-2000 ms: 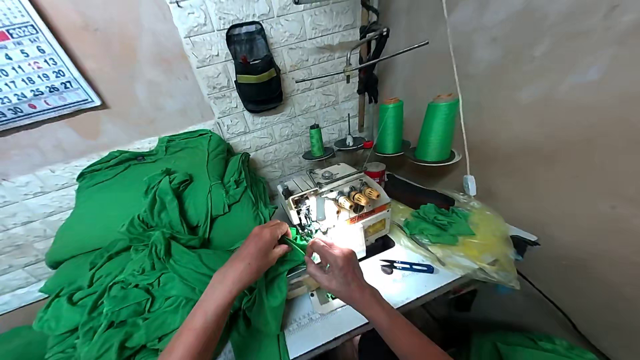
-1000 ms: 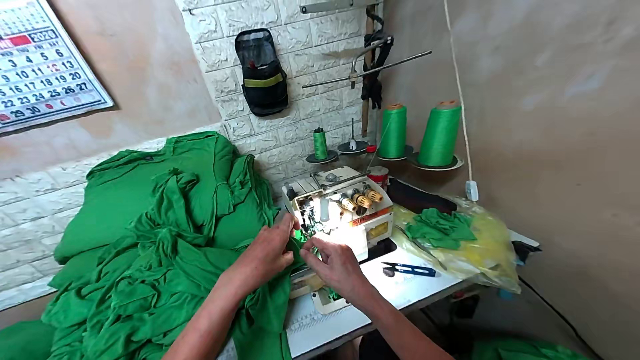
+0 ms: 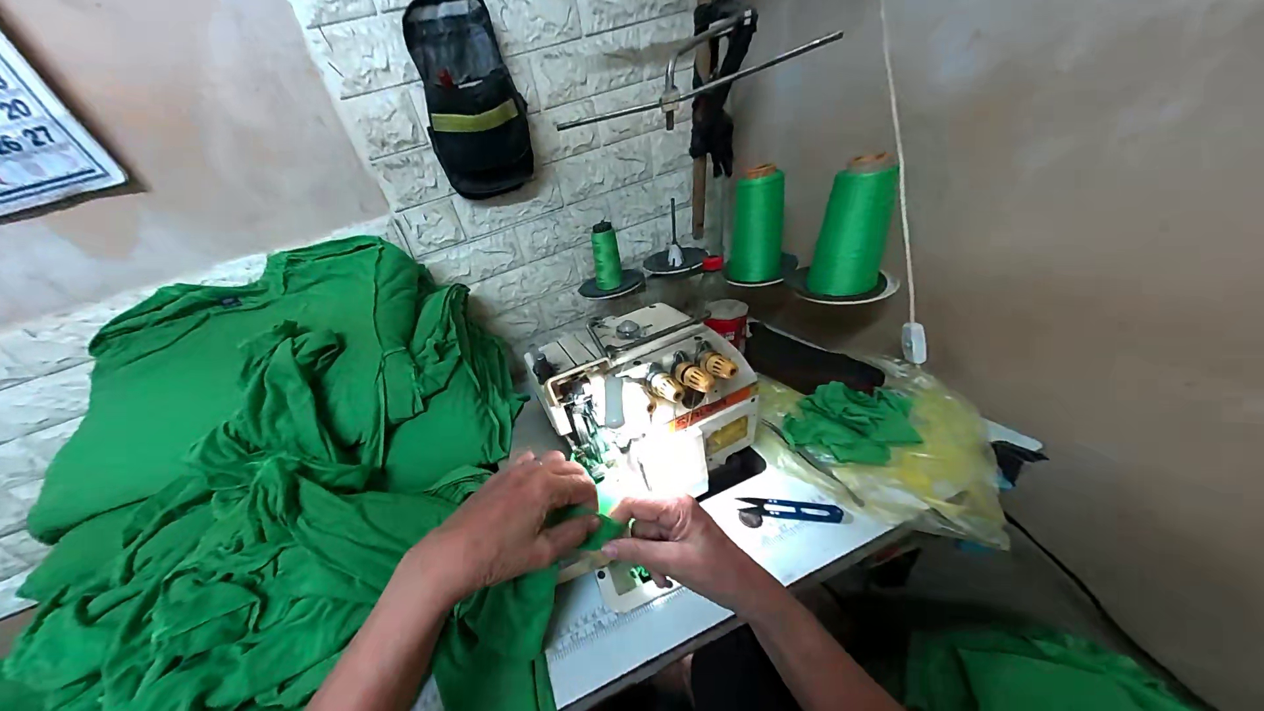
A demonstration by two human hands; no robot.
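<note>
An overlock sewing machine [image 3: 652, 385] stands on the white table, its lamp lighting the needle area. Just in front of that area my left hand [image 3: 513, 518] pinches the edge of a green knit fabric piece [image 3: 509, 632]. My right hand [image 3: 676, 548] is close beside it, thumb and forefinger closed on the same green edge. The cloth hangs from my left hand over the table's front and runs into the large heap of green garments [image 3: 257, 474] on the left. The needle and presser foot are too bright to make out.
Blue thread snips [image 3: 790, 510] lie right of the machine. Beyond them is a yellowish plastic bag [image 3: 948, 459] with green scraps [image 3: 854, 423] on it. Green thread cones [image 3: 854, 232] stand behind. A thin metal thread-guide rod [image 3: 760, 74] crosses above. More green cloth [image 3: 1037, 671] lies low at right.
Both hands have drawn back a little from the needle area toward the table's front edge, and the green fabric edge now shows between them.
</note>
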